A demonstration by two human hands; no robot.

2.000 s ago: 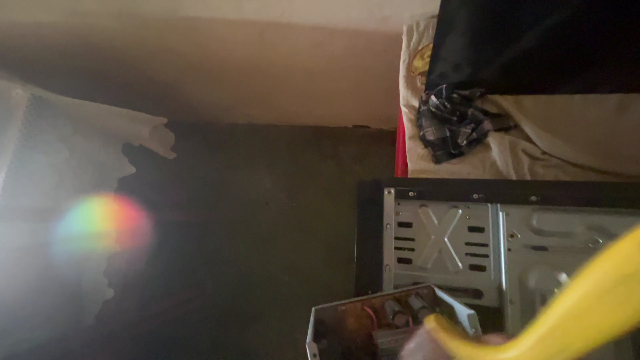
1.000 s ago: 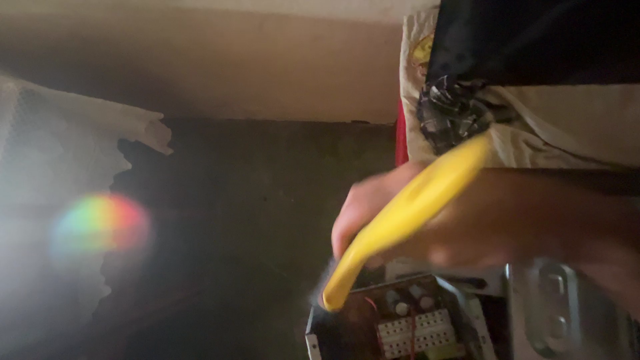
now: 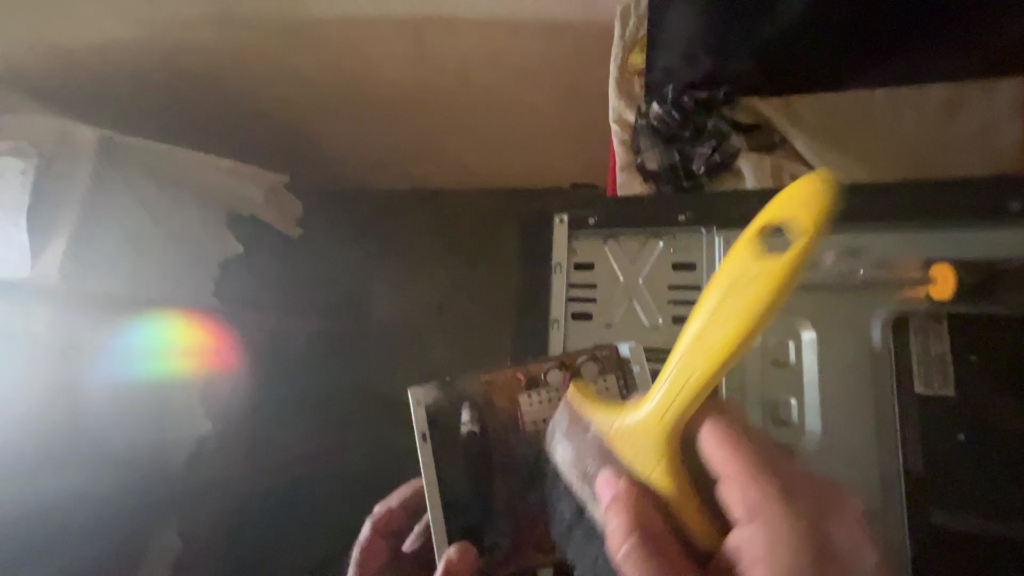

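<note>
A yellow-handled paintbrush (image 3: 720, 304) is in my right hand (image 3: 744, 504), gripped near its metal ferrule, with the handle slanting up to the right. Its dark bristles point down over an opened power supply unit (image 3: 496, 464), whose circuit board, capacitors and white perforated part show; whether they touch it is unclear. My left hand (image 3: 408, 528) holds the metal casing at its lower left edge. Behind them lies an open computer case (image 3: 632, 280) with a bare metal panel, partly hidden by the brush and my right hand.
A screwdriver with an orange-tipped handle (image 3: 941, 282) lies on the case. Beyond the case are a crumpled checked cloth (image 3: 688, 140), a cream cloth (image 3: 920, 132) and a large black panel (image 3: 832, 40). Torn, pale sheeting (image 3: 144, 192) is at the left, below the wall (image 3: 400, 96).
My right hand and the brush have moved down from above the power supply, and the brush handle reaches farther up in view. My left hand has come into view at the casing.
</note>
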